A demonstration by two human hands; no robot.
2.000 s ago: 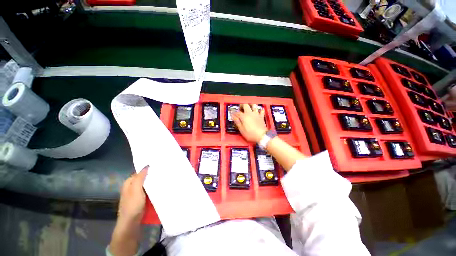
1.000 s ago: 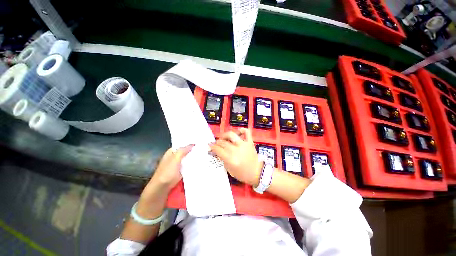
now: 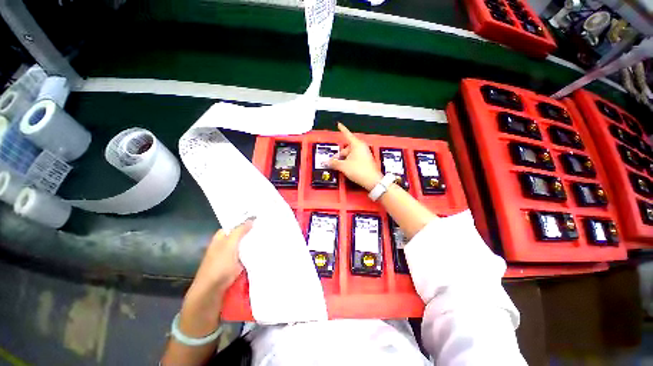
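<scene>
My left hand (image 3: 225, 256) holds the long white label strip (image 3: 276, 246) at its left edge, thumb on top. The strip lies over the left part of the red tray (image 3: 422, 306), its end blank. My right hand (image 3: 352, 159) is at the back row, its fingertips at a black device (image 3: 324, 166) that bears a white label. Whether a label is between the fingertips cannot be told. The back-left device (image 3: 286, 164) shows a dark grey face. Other devices (image 3: 366, 244) in the tray bear white labels. The right hand hides one back-row pocket.
A loose label roll (image 3: 140, 154) lies left of the tray. Spare rolls (image 3: 54, 129) stand at far left. Stacked red trays with devices (image 3: 533, 243) are at right. Behind runs a green conveyor (image 3: 215, 53) with a pale rail (image 3: 179, 88); another red tray (image 3: 510, 27) is on it.
My right hand has moved from the strip beside my left hand to the back-row device. My left hand still holds the strip. The camera view has shifted, moving the scene slightly left.
</scene>
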